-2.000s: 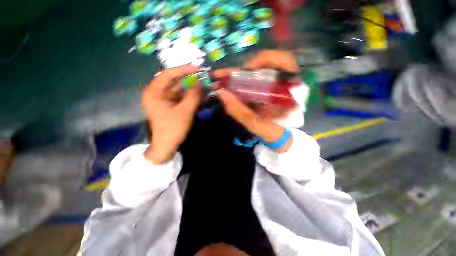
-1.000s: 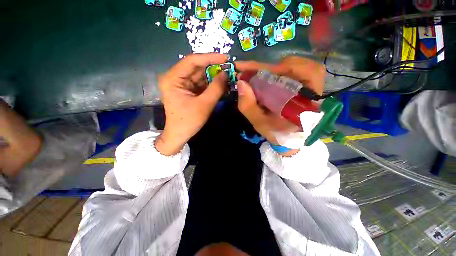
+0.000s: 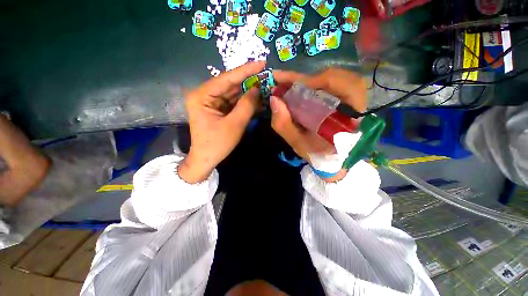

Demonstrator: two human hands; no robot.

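My left hand (image 3: 217,118) pinches a small teal-edged printed module (image 3: 252,82) with a yellow-green centre between thumb and fingers. My right hand (image 3: 295,127) holds the glue dispensing syringe (image 3: 310,108), a fat barrel of red fluid, tilted with its front end at the module's right side. The fingers hide the needle tip, and I cannot tell if it touches. The green cap (image 3: 366,137) is at the syringe's rear, with white tissue (image 3: 345,141) wrapped beside it. A clear air hose (image 3: 440,195) runs from the cap to the right.
Several modules (image 3: 293,19) lie scattered on the dark green mat (image 3: 104,63), beside a heap of small white parts (image 3: 240,43). A red bin (image 3: 399,7) and black cables (image 3: 417,89) are at the right. Parts of other people, an arm (image 3: 20,159) and a sleeve (image 3: 501,141), show at the sides.
The view was blurred at first and is now sharper. Over the last second, the syringe and its green cap have shifted slightly left. The module is still in my left hand.
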